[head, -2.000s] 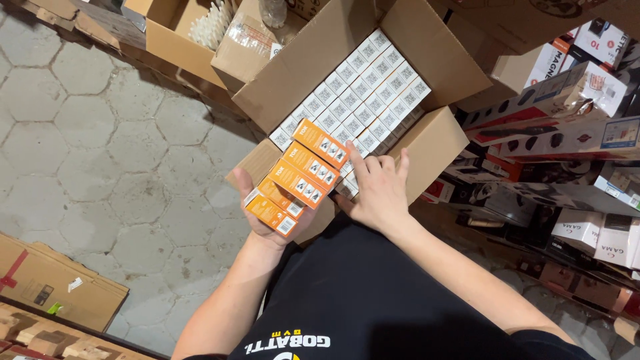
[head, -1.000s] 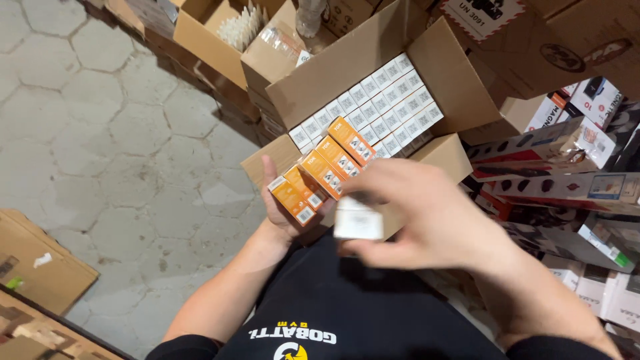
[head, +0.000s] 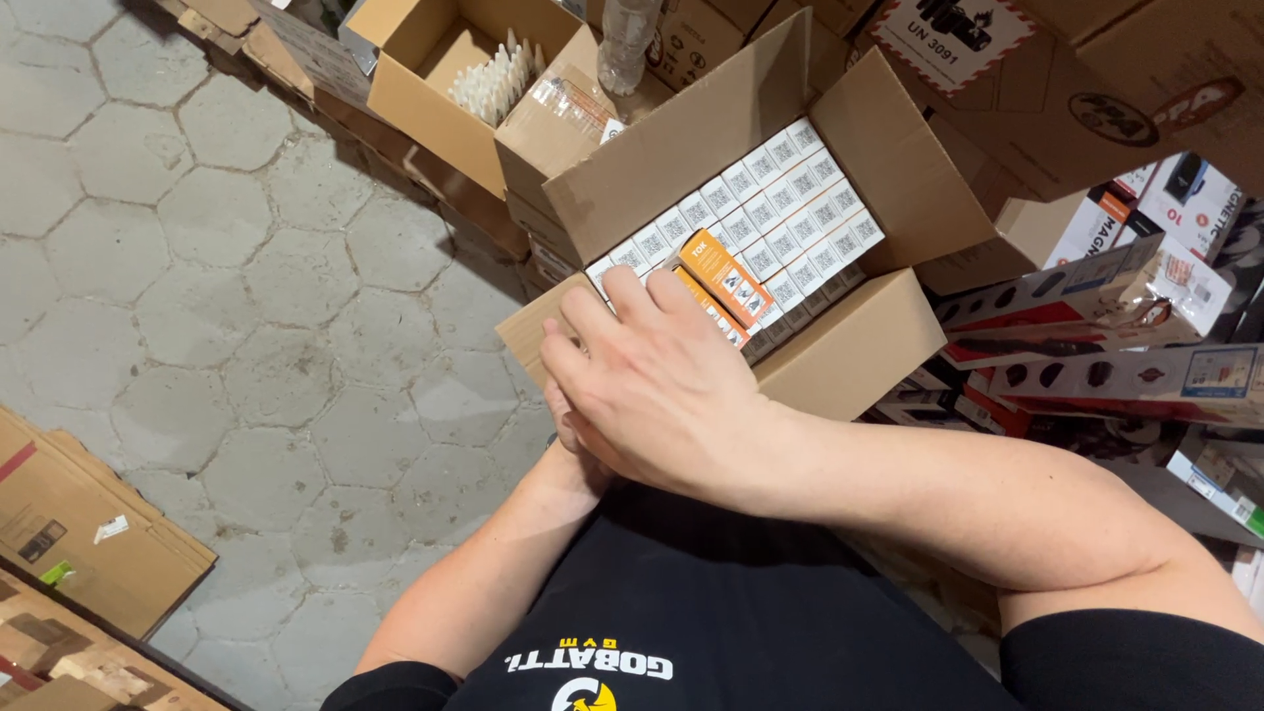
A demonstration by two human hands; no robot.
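Observation:
Several small orange-and-white cartons rest in my left hand, which is mostly hidden beneath my right. Across them lies my right hand, fingers curled over the near cartons; whether it grips one cannot be seen. Just beyond both hands, an open corrugated cardboard box holds rows of small cartons with white, code-printed ends facing up. The orange cartons overlap the view of these rows.
An open box of white slender items stands at the upper left, near a clear plastic bottle. Packaged goods are stacked at right. Flattened cardboard lies at lower left on hexagonal paving.
My right hand went from the packed rows to holding a small white-ended carton above my body, then moved left over the orange cartons. My left hand has kept holding the cartons.

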